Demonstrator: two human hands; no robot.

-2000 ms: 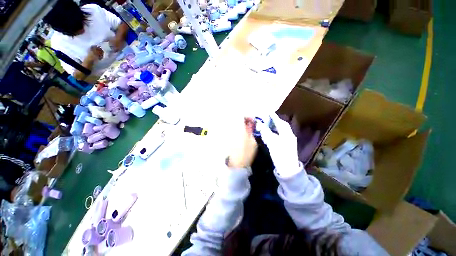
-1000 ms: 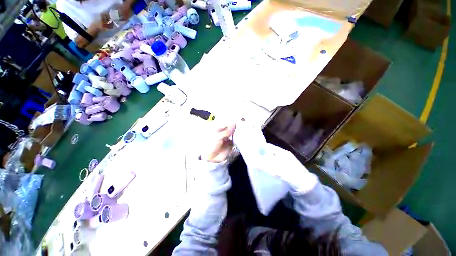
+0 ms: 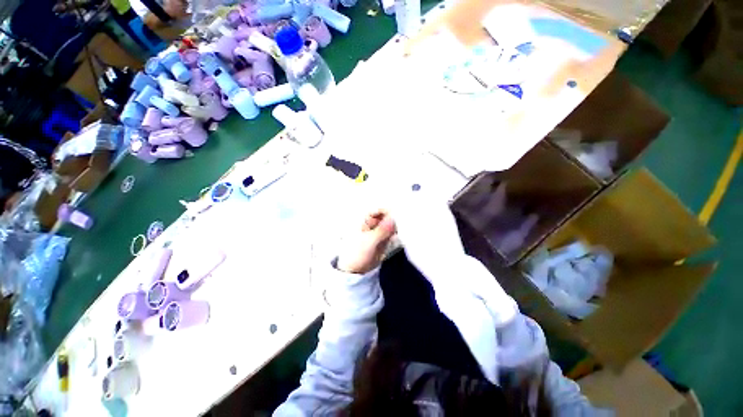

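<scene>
My left hand (image 3: 368, 242) is bare, its fingers curled and pinched at the upper left edge of a white bag or sheet (image 3: 436, 244). The white piece hangs down to the right, over the bench's near edge. My right hand, white-gloved (image 3: 481, 297), is blurred and overexposed against it; its fingers cannot be made out. A yellow-and-black screwdriver handle (image 3: 347, 168) lies on the bench beyond my left hand.
Lilac fans (image 3: 186, 314) lie at the left of the bench (image 3: 269, 285). A blue-capped bottle (image 3: 306, 68) stands by piled fans (image 3: 189, 130). Cartons (image 3: 521, 208) with white and pale contents sit to the right. A yellow-black tool (image 3: 63, 370) lies far left.
My hands were together at the bench edge; the white piece then appeared between them and now stretches further right and down. The view has shifted, and the person across the bench is mostly out of frame.
</scene>
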